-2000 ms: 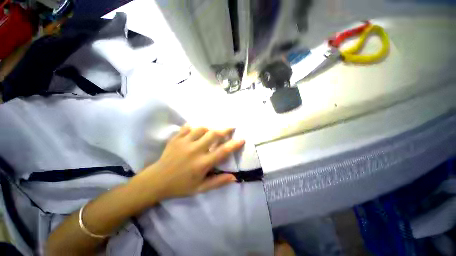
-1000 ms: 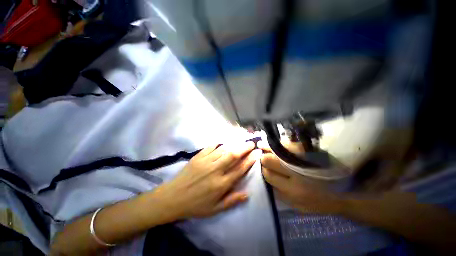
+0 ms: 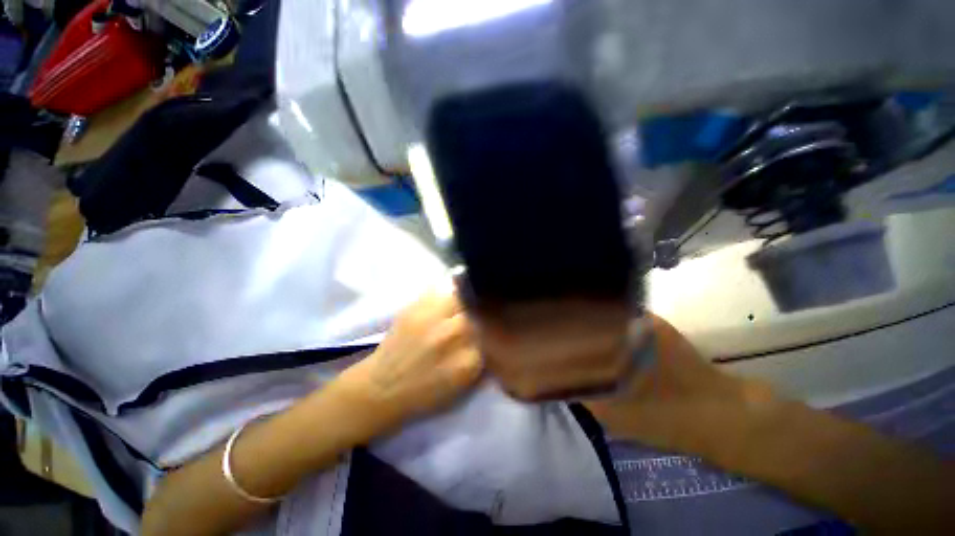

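A large pale grey garment panel (image 3: 209,293) with black strips spreads from the left to below the machine head. My left hand (image 3: 424,351), bare with a bangle at the wrist, is curled on the panel and grips its cloth near the machine. My right hand (image 3: 654,382) reaches in from the right, at the panel's right edge. Its fingers are largely hidden behind a dark, blurred block (image 3: 534,199) in front of the machine, so its grip cannot be told. The needle area is hidden too.
The white sewing machine head (image 3: 681,52) fills the top. Right of the block are a round metal part with a spring (image 3: 791,173) and a grey block. A ruler strip (image 3: 670,476) marks the front edge. Black cloth and a red object (image 3: 94,68) are at upper left.
The view has shifted closer to the machine, and the dark block now covers the needle area. My right hand, not clearly seen at first, came in beside my left. My left fingers went from spread to curled.
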